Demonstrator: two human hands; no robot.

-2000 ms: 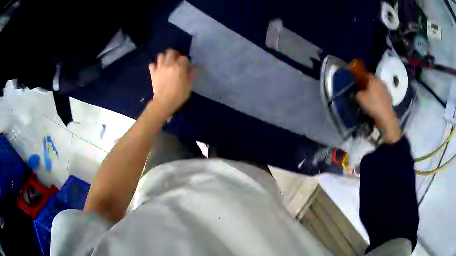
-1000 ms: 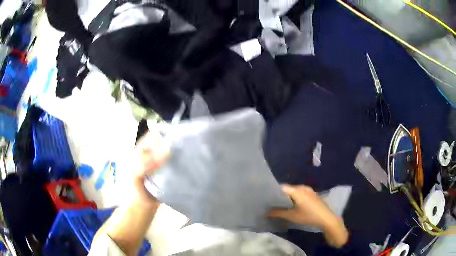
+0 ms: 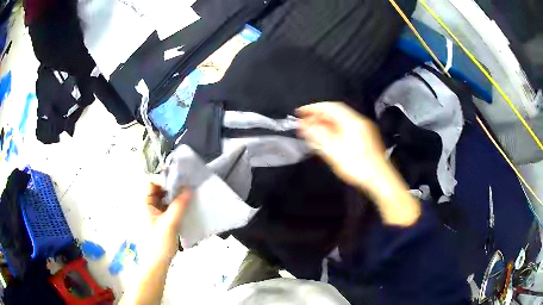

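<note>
My left hand (image 3: 169, 205) pinches a light grey interfaced piece (image 3: 205, 205), which hangs to the right of the fingers with a pointed lower corner. My right hand (image 3: 345, 143) is over a dark garment pile (image 3: 297, 196) in the middle. Its fingertips are at the right end of a narrow grey strip (image 3: 256, 121) on the pile; whether they grip it is unclear. A wider grey-backed area (image 3: 274, 150) shows just below the strip.
A curved grey-and-dark piece (image 3: 449, 128) lies right of the pile on navy cloth (image 3: 464, 229). Yellow cords (image 3: 485, 71) cross the upper right. The iron (image 3: 493, 271) is at lower right. A blue basket (image 3: 44, 208) and red plastic item (image 3: 80, 283) are at lower left.
The iron was held by my right hand, then stood released. Both hands held a grey piece; now only my left hand clearly does. My right hand moved up to the garment pile; the view shifted.
</note>
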